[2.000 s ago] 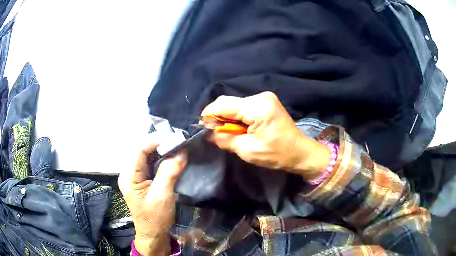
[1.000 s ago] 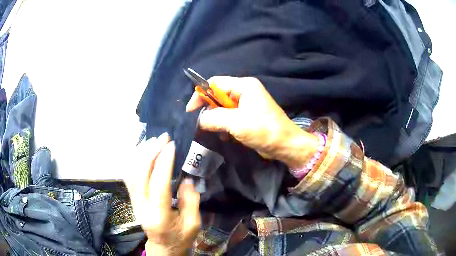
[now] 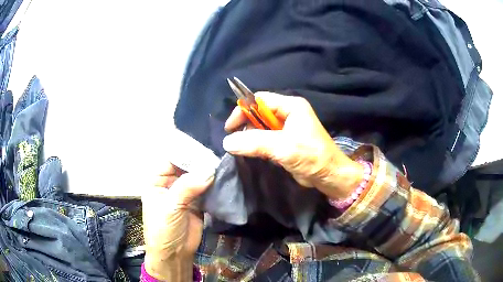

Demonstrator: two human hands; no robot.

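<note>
A denim jacket with a large black panel (image 3: 331, 60) lies over the white table, its near part gathered toward my lap. My right hand (image 3: 287, 132) holds orange-handled thread snips (image 3: 258, 113), blades slightly apart and pointing up-left above the black panel. The right thumb and fingers also meet at a fabric edge. My left hand (image 3: 179, 212) pinches the jacket's grey fabric (image 3: 227, 190) at its left edge, just below and left of the right hand. The care label cannot be made out now.
The white table (image 3: 110, 99) extends left of the jacket. A pile of dark denim jackets (image 3: 55, 231) with yellow-green fringe (image 3: 27, 168) is at the left and lower left. A grey denim edge with buttons (image 3: 471, 110) hangs at the right. Plaid sleeves and clothing show below.
The white printed label seen a second ago is out of sight. My left hand has turned from spread fingers to a pinch. The right hand with the snips has shifted slightly right.
</note>
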